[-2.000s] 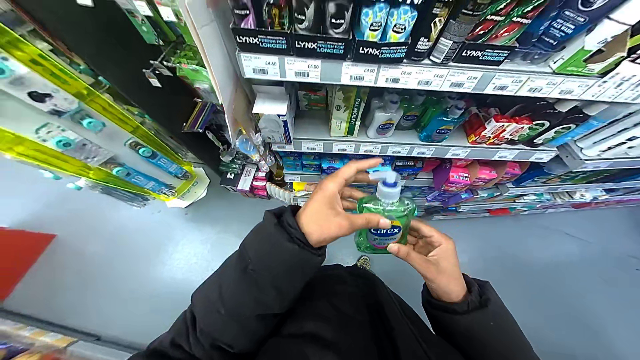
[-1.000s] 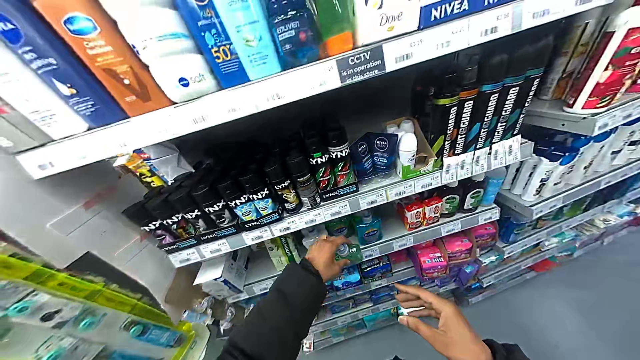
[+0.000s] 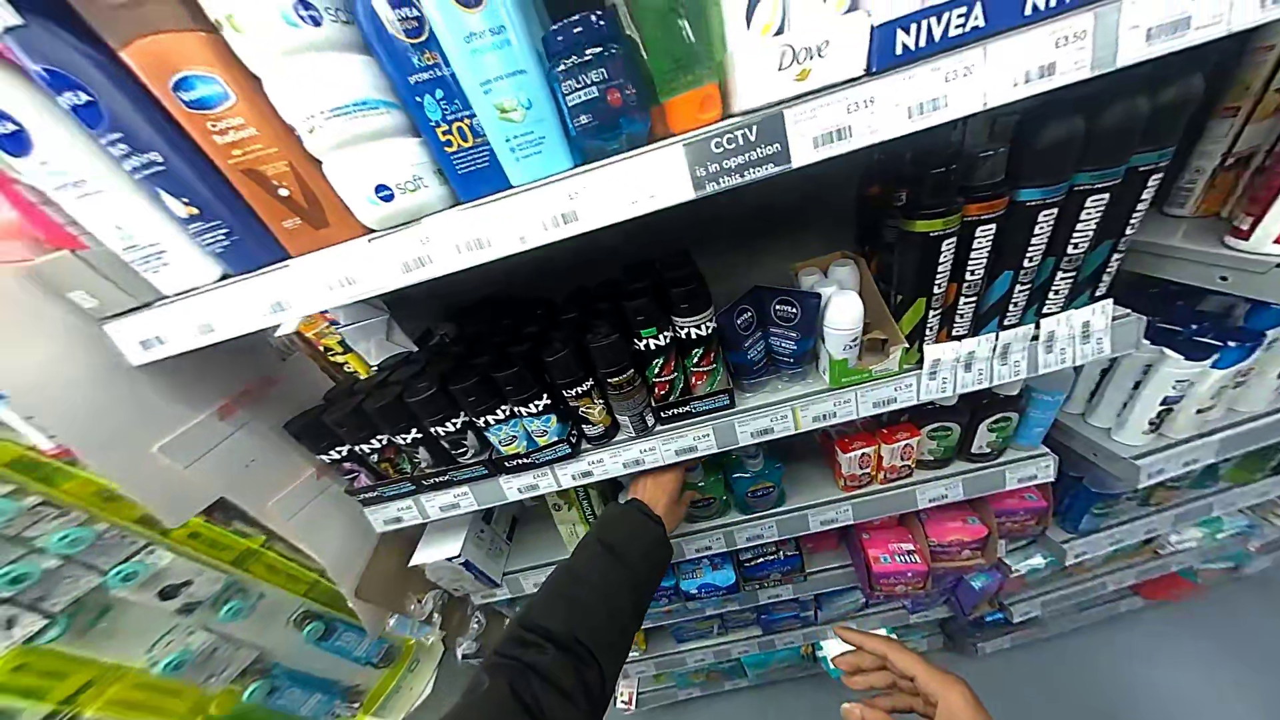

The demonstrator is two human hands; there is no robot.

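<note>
My left hand (image 3: 662, 494) reaches into the shelf below the row of black Lynx body sprays, its fingers hidden under the shelf edge. Just right of it stands a green Carex hand soap bottle (image 3: 706, 492), with a teal hand soap bottle (image 3: 755, 482) beside that. Whether my left fingers grip anything cannot be seen. Lower right, my right hand (image 3: 905, 680) hangs in front of the lower shelves, fingers apart and holding nothing.
Lynx sprays (image 3: 520, 415), a blue Nivea Men pack (image 3: 768, 335) and Right Guard cans (image 3: 1035, 225) fill the shelf above. Lotion bottles line the top shelf (image 3: 560, 215). A yellow-edged display (image 3: 180, 590) stands at lower left. Pink packs (image 3: 890, 555) sit lower down.
Two seconds ago both hands were at the green soap bottle in front of the shelves. My left hand has moved into the shelf; my right hand is apart from it. The view has shifted strongly.
</note>
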